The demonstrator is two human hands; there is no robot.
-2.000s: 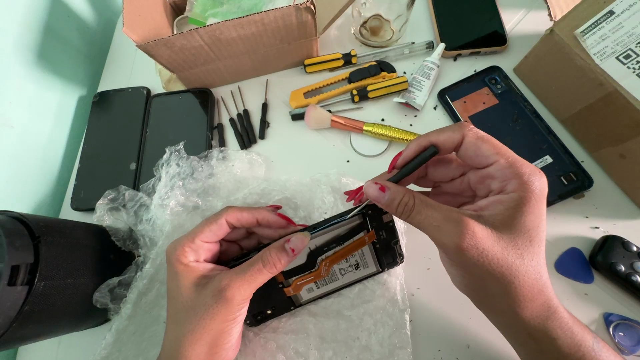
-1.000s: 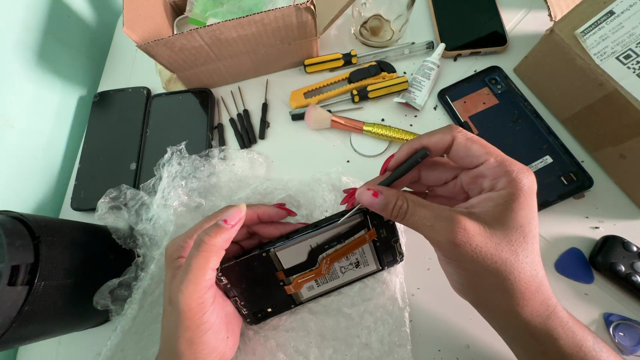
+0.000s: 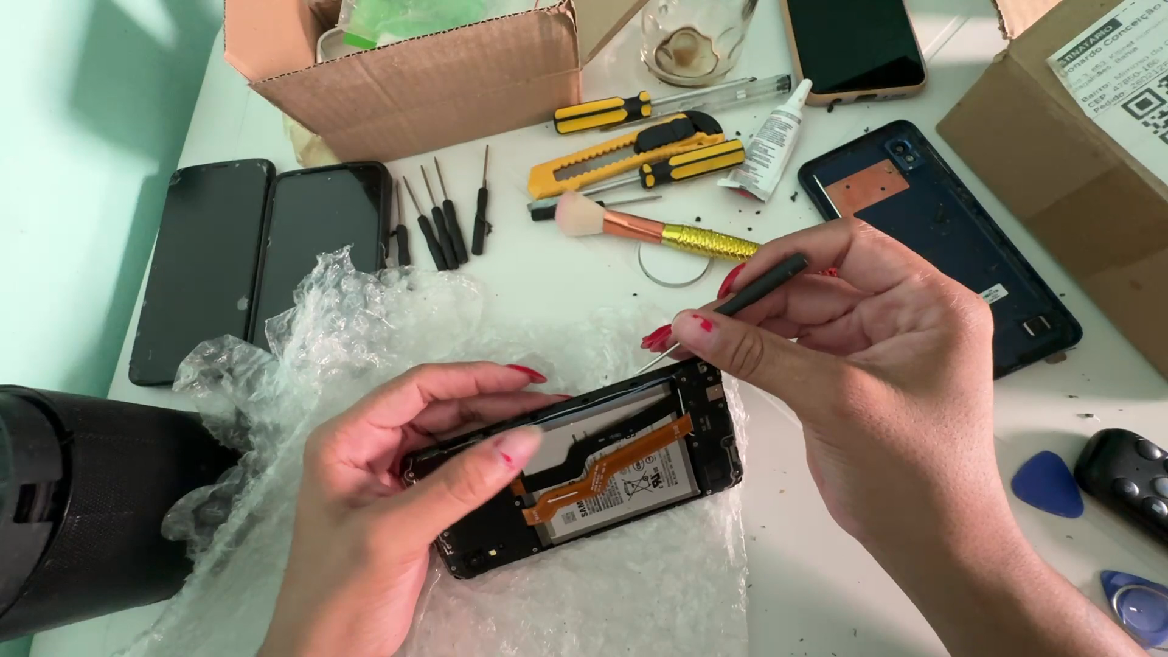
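Observation:
An opened smartphone (image 3: 712,474) lies tilted above bubble wrap, its battery (image 3: 643,488) and an orange flex cable (image 3: 584,485) exposed. My left hand (image 3: 411,484) grips its left end, with the thumb over the inner face and the fingers along the far edge. Between thumb and fingers, my right hand (image 3: 858,338) holds a small black-handled screwdriver (image 3: 762,285). Its thin metal shaft points down left to the phone's far long edge, near the right end; the exact tip contact cannot be told.
Bubble wrap (image 3: 584,602) spreads beneath the phone. Beyond it lie small screwdrivers (image 3: 443,224), a yellow utility knife (image 3: 584,169), a makeup brush (image 3: 657,228) and a glue tube (image 3: 771,146). A blue phone back cover (image 3: 949,228) sits right, two dark phones (image 3: 205,265) left, cardboard boxes (image 3: 438,100) behind.
The left thumb has moved from beside the phone back onto its inner face since a second ago. The right hand keeps the screwdriver at the far edge.

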